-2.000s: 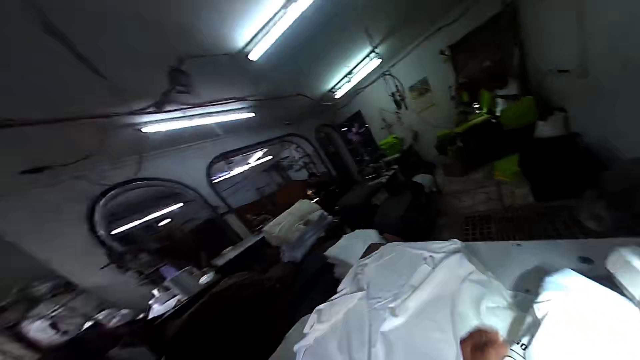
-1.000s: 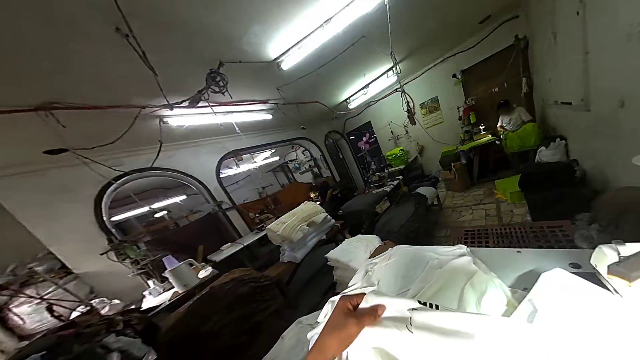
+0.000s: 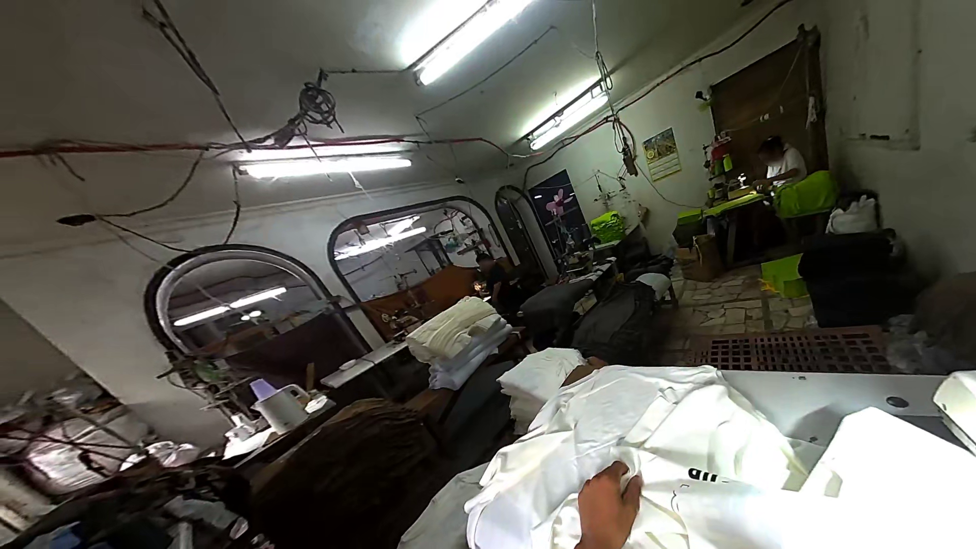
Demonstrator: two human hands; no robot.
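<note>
My left hand (image 3: 610, 503) is at the lower middle of the head view, its fingers curled into a fold of white fabric (image 3: 595, 427). That fabric lies in a loose, rumpled heap around the hand and bears some black print to the right of it. A brighter white piece of cloth (image 3: 877, 473) spreads at the lower right. Just behind the heap stands a folded white stack (image 3: 537, 381). My right hand is not in view.
A pale machine or table surface (image 3: 831, 396) borders the fabric. Folded cream cloths (image 3: 457, 335) are farther back, and a white jug (image 3: 282, 412) is at left. One person (image 3: 785, 164) sits by lime-green fabric; another (image 3: 496, 282) is near the mirrors.
A hand that showed only partly at the bottom edge two seconds ago, then lay farther left on the fabric, is now lower and further right. The printed part of the cloth has shifted.
</note>
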